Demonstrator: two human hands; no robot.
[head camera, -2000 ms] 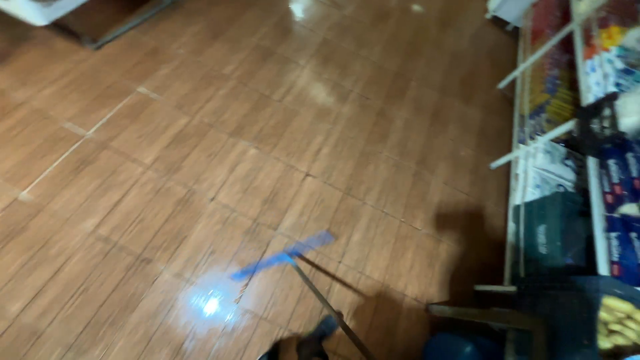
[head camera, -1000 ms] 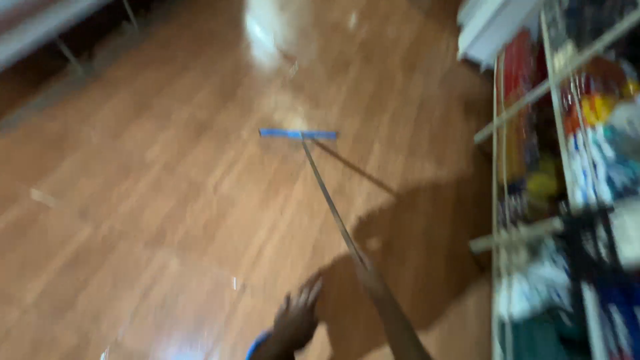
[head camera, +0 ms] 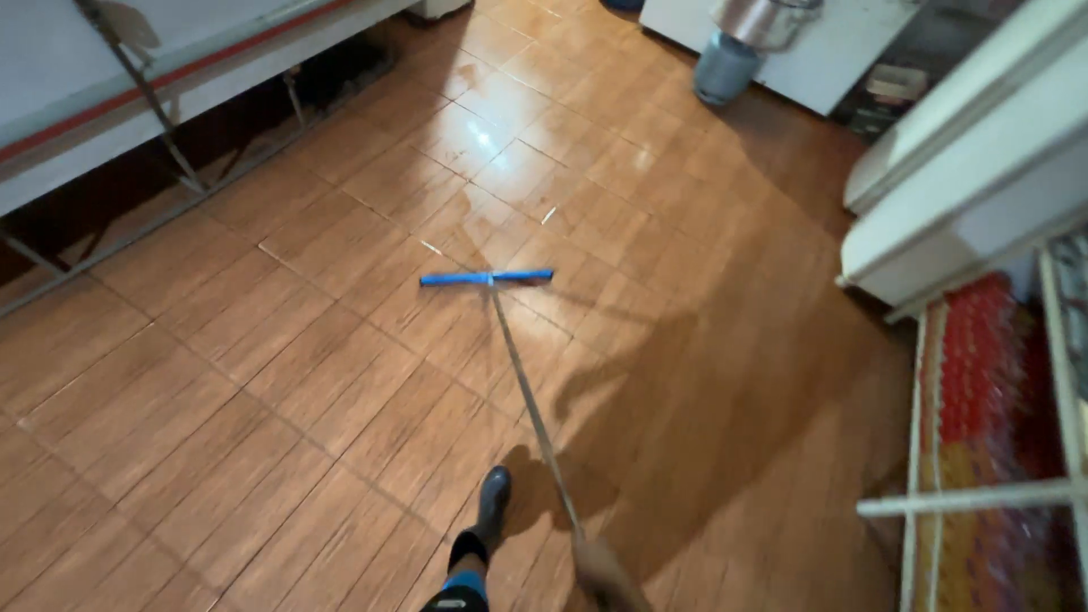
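A floor squeegee with a blue head [head camera: 486, 278] lies against the brown tiled floor, its head nearly level across the view. The thin handle [head camera: 537, 416] slopes down to the bottom edge, where my right hand [head camera: 602, 571], blurred, is closed around it. My left hand is out of view. Left of the handle, a dark shoe [head camera: 495, 501] rests on the floor below a leg with a blue band.
A white counter with a red stripe [head camera: 110, 102] and metal legs runs along the upper left. A grey cylinder [head camera: 727, 68] stands beside a white unit at the top. White cabinets [head camera: 952, 170] and a shelf of packaged goods [head camera: 977, 365] line the right side.
The view has shifted, with more of the far floor and the white units now showing. The squeegee head stays on the floor ahead, with the handle reaching back toward me.
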